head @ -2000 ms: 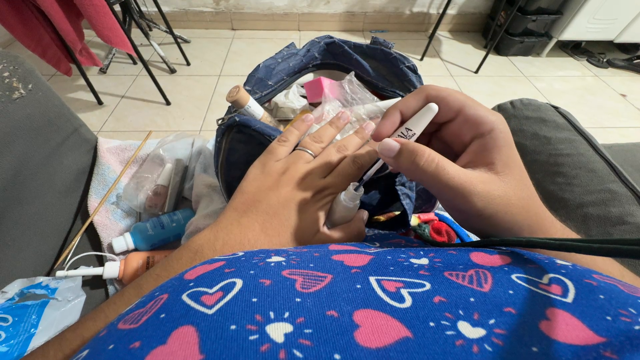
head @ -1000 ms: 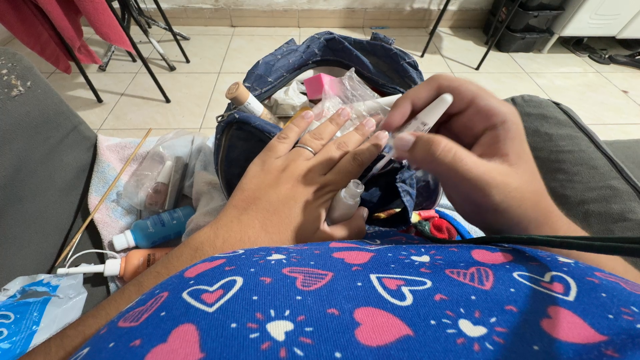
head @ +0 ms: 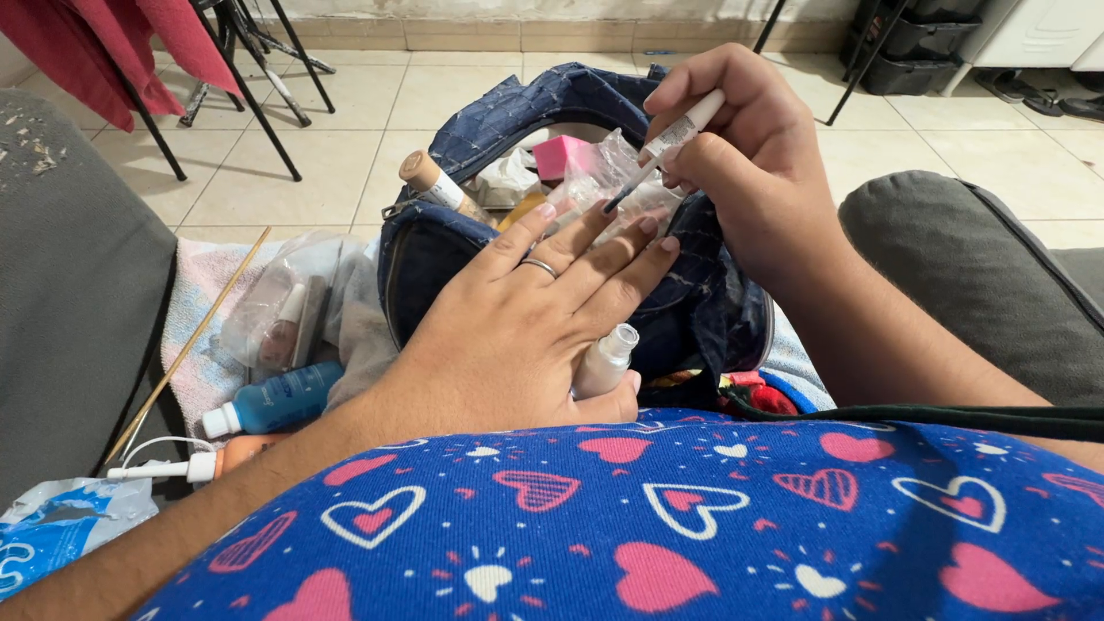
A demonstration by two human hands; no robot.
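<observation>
My left hand (head: 517,332), a ring on one finger, is spread palm down over the front of a blue fabric bag (head: 440,285). An uncapped nail polish bottle (head: 605,362) is held upright between its thumb and the side of the hand. My right hand (head: 742,147) pinches the white cap of a nail polish brush (head: 681,129). The dark brush tip points down and left and meets the nail of a middle finger of my left hand; whether polish is on that nail cannot be told.
Inside the bag are a pink box (head: 562,157), clear plastic and a beige-capped bottle (head: 431,179). At left lie a blue bottle (head: 280,398), an orange bottle (head: 246,453) and a thin wooden stick (head: 194,341) on a towel (head: 198,285). Grey cushions (head: 957,276) flank the bag.
My right hand has moved the brush from the bottle's mouth, where it was two seconds ago, up to a fingernail of my left hand. The left hand has stayed nearly still.
</observation>
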